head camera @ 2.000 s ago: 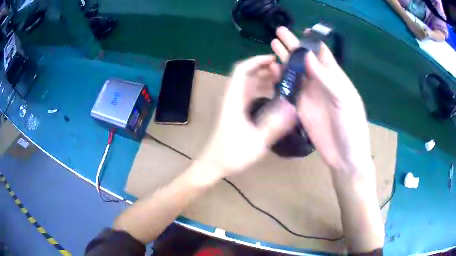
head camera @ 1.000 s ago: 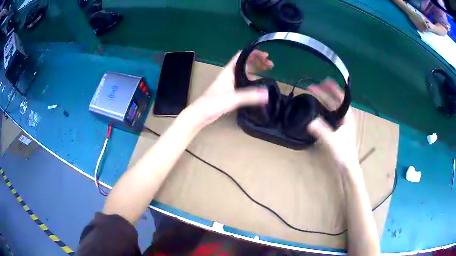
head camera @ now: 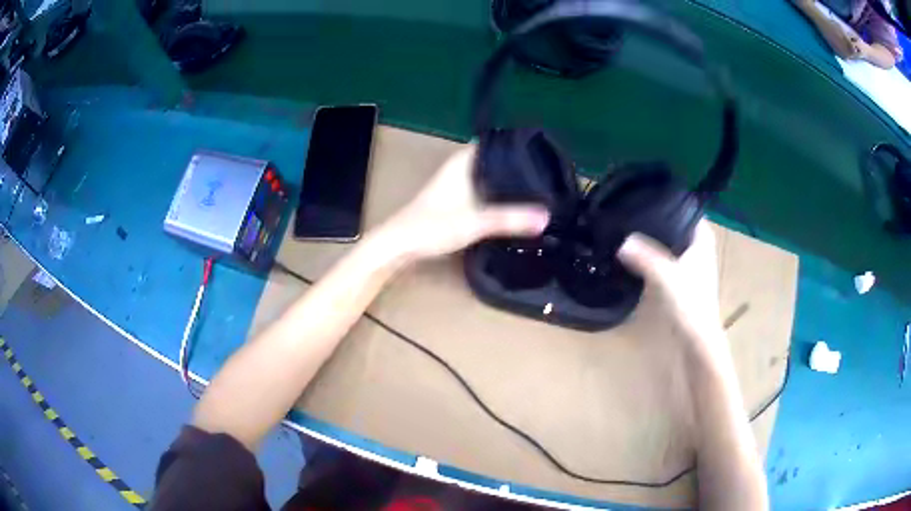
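Black over-ear headphones (head camera: 647, 205) are held up above the black two-well dock (head camera: 551, 289), band upward and blurred by motion. My left hand (head camera: 455, 210) grips the left ear cup, with its thumb in front of the cup. My right hand (head camera: 679, 274) grips the right ear cup, its thumb also in front; its fingers are hidden behind the cup. The dock lies on the cardboard sheet (head camera: 479, 349), its glossy wells partly visible below the cups.
A silver box (head camera: 217, 200) with red lights and a black smartphone (head camera: 337, 172) lie to the left. A black cable (head camera: 455, 374) curves across the cardboard. White scraps (head camera: 824, 356) lie right. Other headphones (head camera: 203, 45) rest on the green conveyor. Another person's arm (head camera: 834, 35) shows top right.
The headphones were turned in my hands, then seen low over the dock with my fingers spread. Now both hands grip the cups, and the headphones are raised, uncovering the dock's wells.
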